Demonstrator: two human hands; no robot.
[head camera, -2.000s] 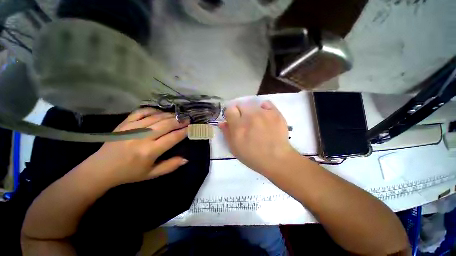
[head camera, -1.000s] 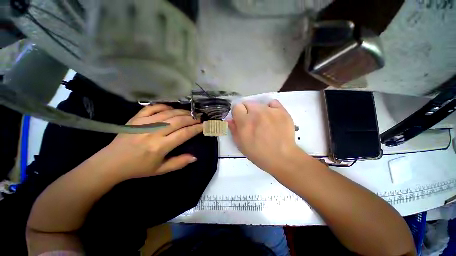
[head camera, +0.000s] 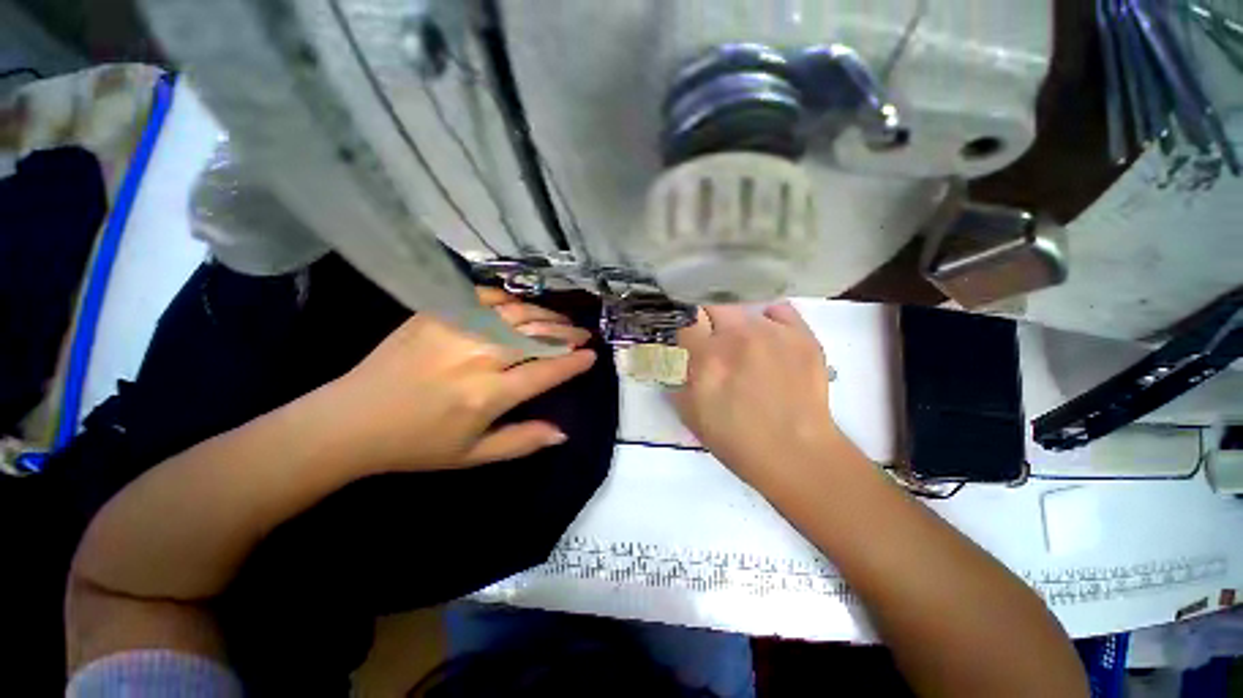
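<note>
A black garment piece (head camera: 450, 518) lies on the white machine table, left of and up to the needle area, and hangs over the front edge. My left hand (head camera: 457, 389) lies flat on it, fingers apart, fingertips close to the presser foot (head camera: 646, 322). A pale yellowish block (head camera: 656, 364) sits just in front of the foot. My right hand (head camera: 758, 375) is right of the foot with fingers curled; its fingertips are partly hidden behind the block and machine parts, so what it holds does not show. The cream-white machine head (head camera: 586, 123) covers the top.
A black phone (head camera: 960, 396) lies right of my right hand. Dark narrow scissors or snips (head camera: 1142, 371) are farther right. A ruler scale (head camera: 709, 569) runs along the front edge. A blue-rimmed basket (head camera: 112, 273) with cream cloth and black pieces stands at left.
The camera view has shifted, so the machine head's dial and the left basket show more. Both hands keep nearly the same places beside the presser foot.
</note>
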